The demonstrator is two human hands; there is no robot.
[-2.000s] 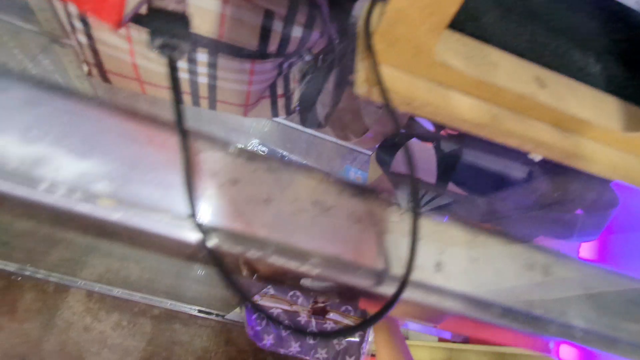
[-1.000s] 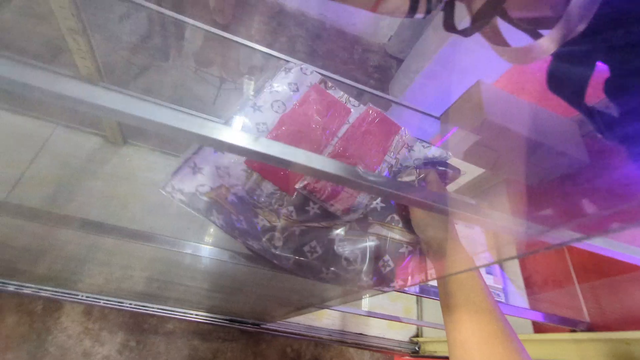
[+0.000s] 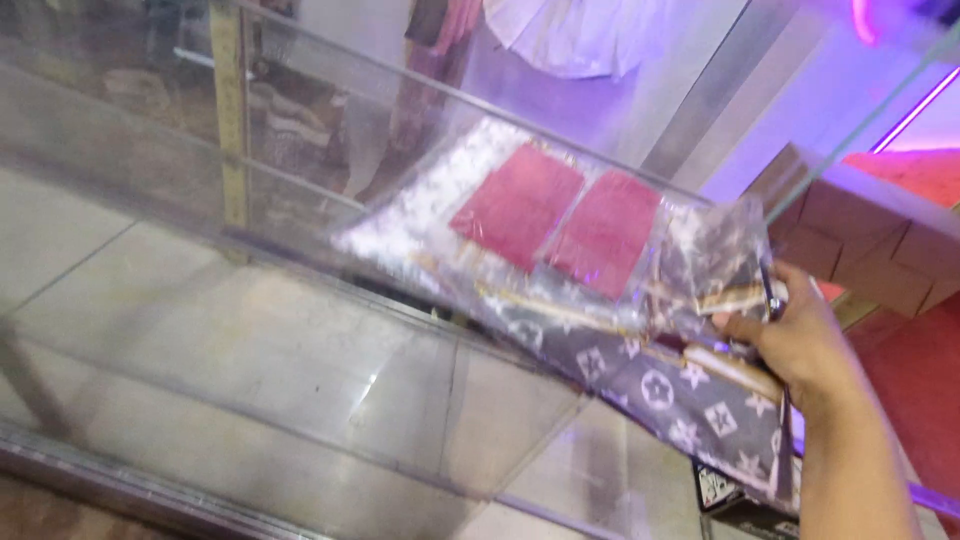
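Note:
At the right, my right hand (image 3: 795,337) grips the right end of a bundle of plastic-wrapped patterned items. The bundle has a grey part with pale stars and diamonds (image 3: 652,382), a white patterned part (image 3: 442,195), and two dark pink rectangular pieces (image 3: 525,202) lying side by side on top. Clear wrapping is bunched by my fingers. The bundle is tilted, seen at or through the glass of a display case; which side of the pane it is on I cannot tell. My left hand is out of the picture.
The glass case (image 3: 300,405) has a metal edge (image 3: 135,495) at lower left and a yellowish upright (image 3: 229,112). Stacked brown boxes (image 3: 862,225) stand at right. A dark printed box (image 3: 742,506) is below the bundle. Pale clothing (image 3: 577,34) hangs behind.
My right hand has the patterned bundle in both the one-second-old frame and now. The view has swung strongly; the checked bag and black cord of the oldest frame are out of sight.

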